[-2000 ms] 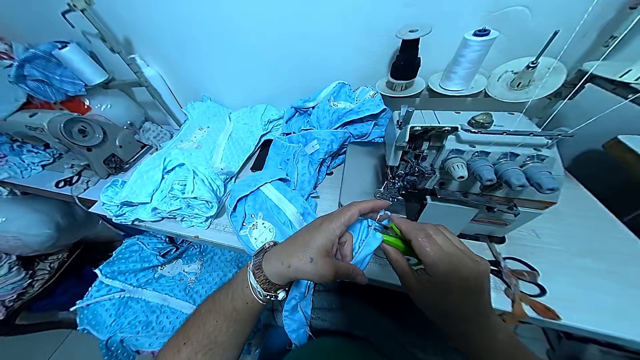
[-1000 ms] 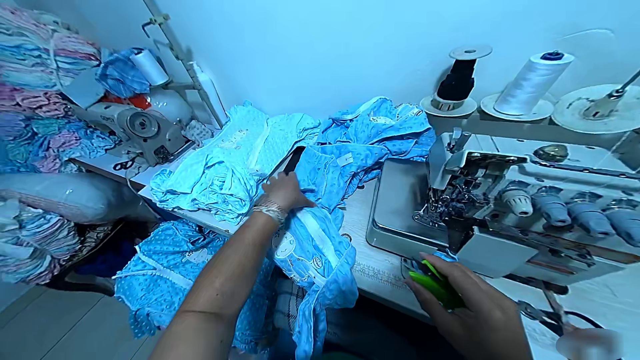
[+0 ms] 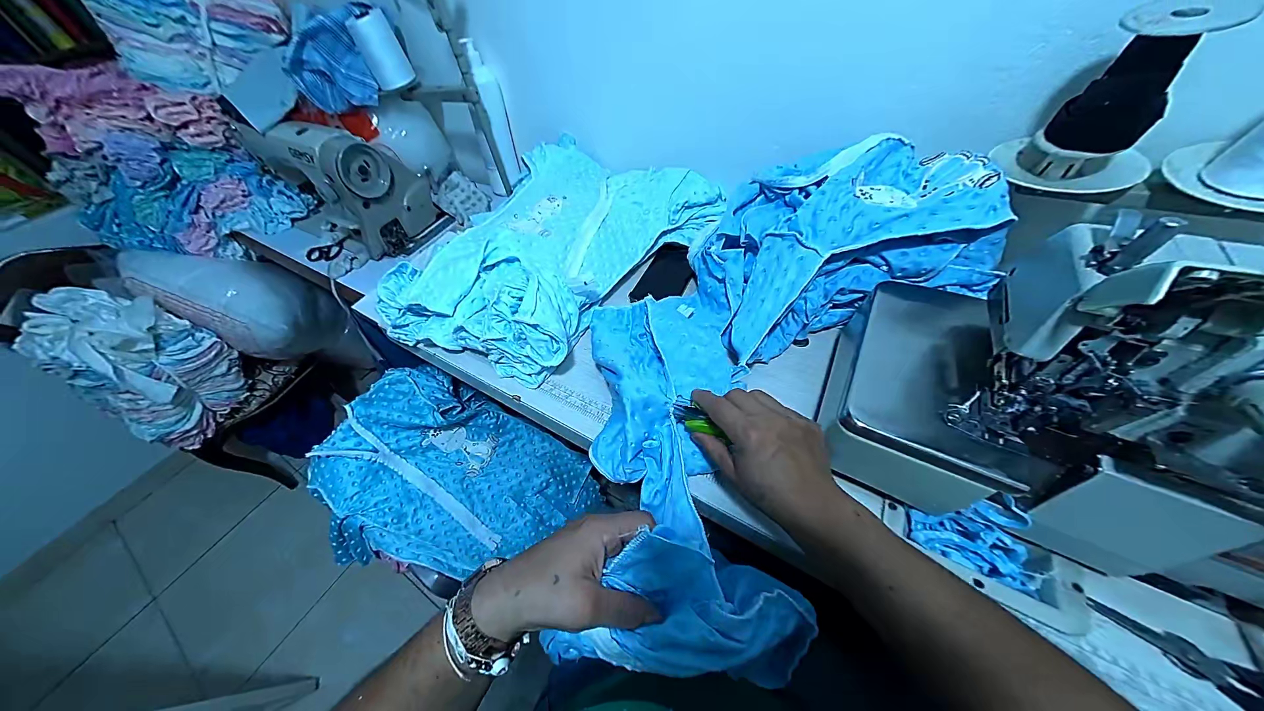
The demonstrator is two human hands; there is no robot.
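Note:
My left hand [image 3: 573, 583], with a watch and bracelets at the wrist, grips the lower end of a blue dotted fabric garment [image 3: 681, 583] near the table's front edge. The same cloth runs up onto the table. There my right hand [image 3: 770, 449] holds small green-handled thread snips [image 3: 703, 425] against the garment's seam; most of the tool is hidden by the fingers. Behind lies a heap of blue garments [image 3: 839, 247], and to its left a pile of lighter blue ones [image 3: 533, 267]. A dark flat object [image 3: 666, 274] shows between them.
An overlock sewing machine [image 3: 1116, 395] stands at right, with a black thread cone [image 3: 1116, 94] behind. Another sewing machine [image 3: 355, 183] and scissors [image 3: 324, 252] are at back left. Blue garments [image 3: 444, 474] hang below the table edge; fabric bundles [image 3: 138, 365] rest on a chair.
My left hand has moved from the garments on the table toward me and now grips cloth. My right hand has brought the green snips from beside the overlock machine onto the garment.

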